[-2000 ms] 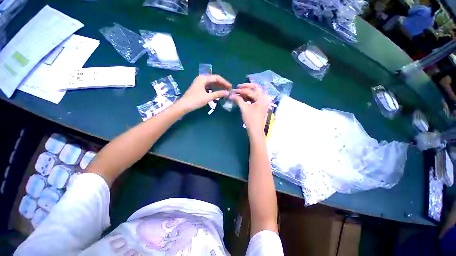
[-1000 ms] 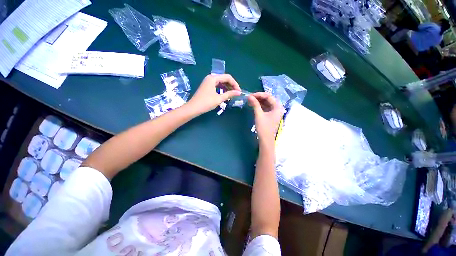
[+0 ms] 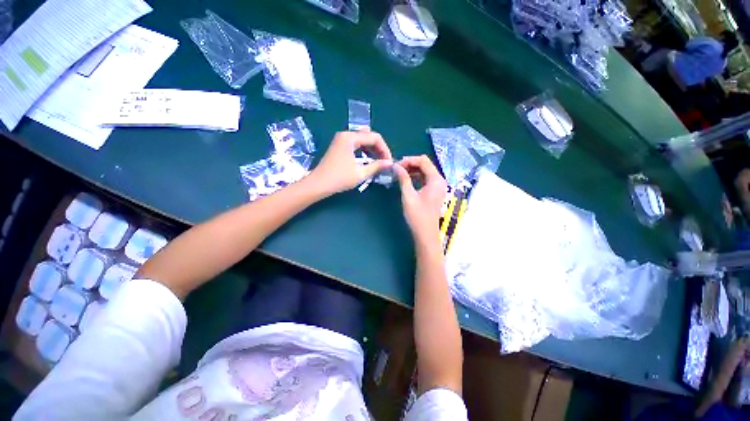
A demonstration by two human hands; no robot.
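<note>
My left hand point(image 3: 349, 164) and my right hand point(image 3: 422, 193) meet fingertip to fingertip over the green bench. Between them they grip a small clear bag point(image 3: 385, 175); what is inside is too small to tell. Small white parts show just below my left fingertips, partly hidden. A flat little clear bag point(image 3: 358, 115) lies just beyond my left hand. Filled accessory bags point(image 3: 275, 168) with white bits lie left of my left hand. A yellow and black utility knife point(image 3: 452, 220) lies right beside my right hand, against the large poly bag point(image 3: 522, 247).
A greyish clear bag point(image 3: 465, 151) lies beyond the large bag. Bagged white devices point(image 3: 411, 26) are spaced along the far side. Paper sheets point(image 3: 107, 78) and a folded leaflet point(image 3: 177, 109) lie far left. A carton of white devices point(image 3: 86, 267) stands low left. The bench edge curves in front of me.
My right hand has moved left, closer to my left hand, and its fingertips now meet the left ones. More of the knife shows. The small bag remains between the fingers.
</note>
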